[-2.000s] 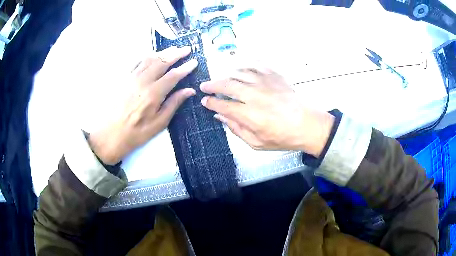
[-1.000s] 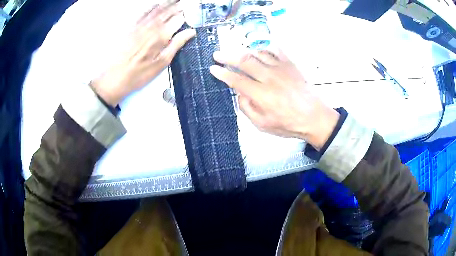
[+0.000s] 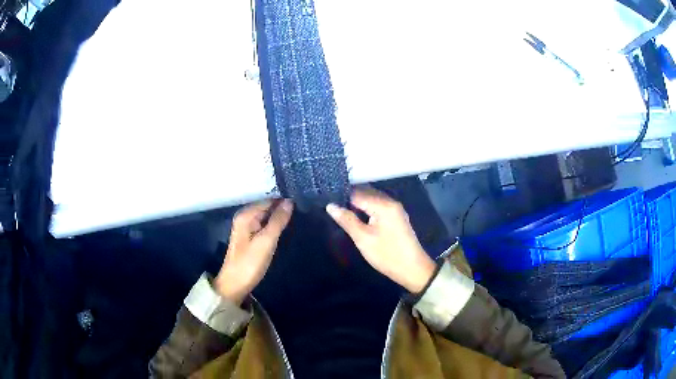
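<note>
A dark checked strip (image 3: 302, 104) runs from the top edge of the picture down across the white sewing table (image 3: 170, 111) and over its front edge. My left hand (image 3: 256, 244) pinches the strip's left edge between thumb and fingers at the table's front edge. My right hand (image 3: 385, 233) pinches its right edge at the same height. The part of the strip below the hands merges with the dark background. The needle area is out of the picture.
Open thread snips (image 3: 556, 58) lie on the table at the upper right. Dark cloth (image 3: 37, 148) hangs along the left side. Blue crates (image 3: 593, 222) stand at the lower right, with a bundle of checked strips (image 3: 593, 292) over them. A black cable hangs at the table's right end.
The view has tilted down and the presser foot has left the picture. Both hands have moved from near the needle to the strip at the table's front edge, and now pinch its edges.
</note>
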